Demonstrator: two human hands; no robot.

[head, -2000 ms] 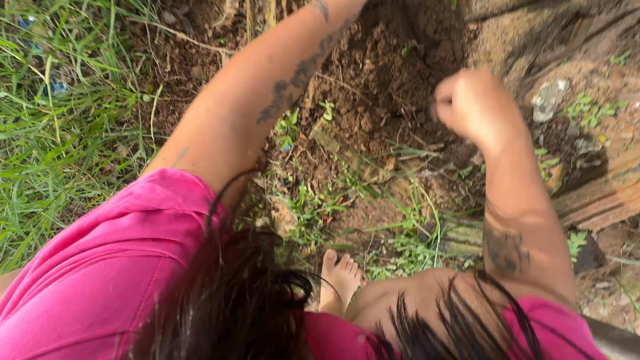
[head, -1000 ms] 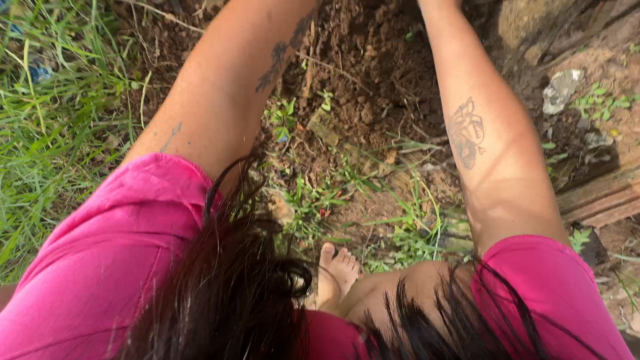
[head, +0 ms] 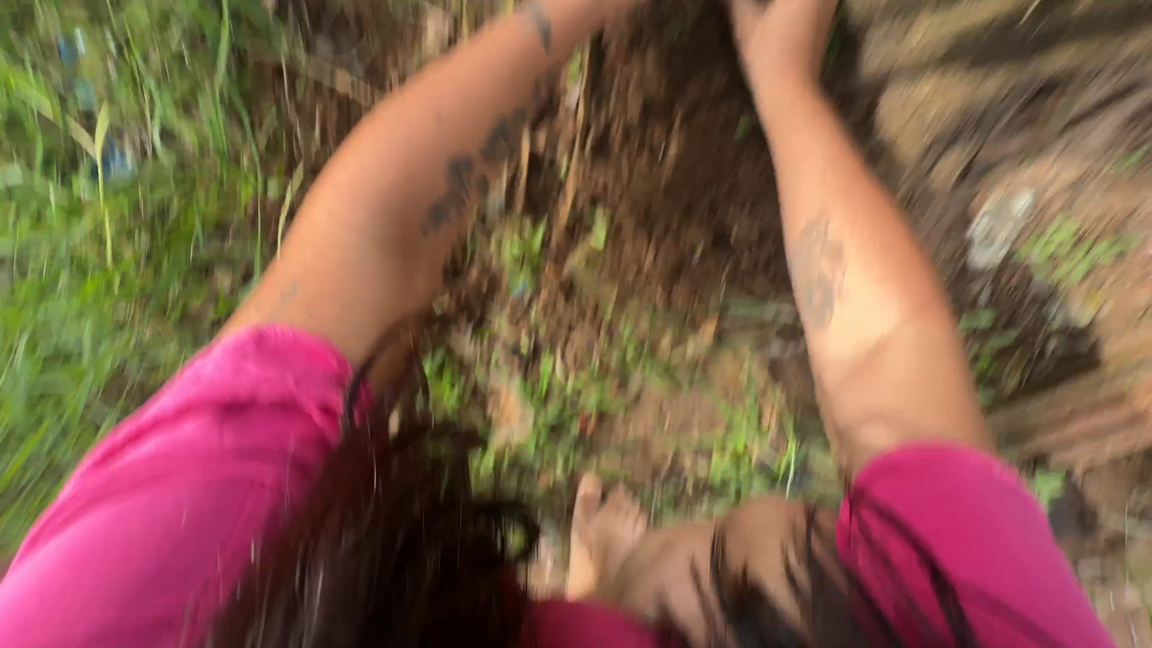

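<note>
Both my arms reach toward the top edge of the head view, over loose brown soil (head: pixel 670 171). My right hand (head: pixel 787 31) shows in part at the top, blurred, with a dark patch beside its fingers; whether it holds anything is unclear. Of my left arm, the forearm (head: pixel 450 126) and wrist are visible, while the left hand lies beyond the top edge. Small green weeds (head: pixel 522 247) grow at the near side of the soil.
Tall grass (head: pixel 135 270) fills the left side. At the right lie weathered wooden planks (head: pixel 1080 409) and a pale stone (head: pixel 1001 225). My bare foot (head: pixel 607 526) rests on weedy ground at the bottom, and loose dark hair (head: pixel 405 540) hangs across the lower view.
My right hand, a closed shape over the soil two seconds ago, has moved up to the top edge. It was out of frame one second ago and now shows in part.
</note>
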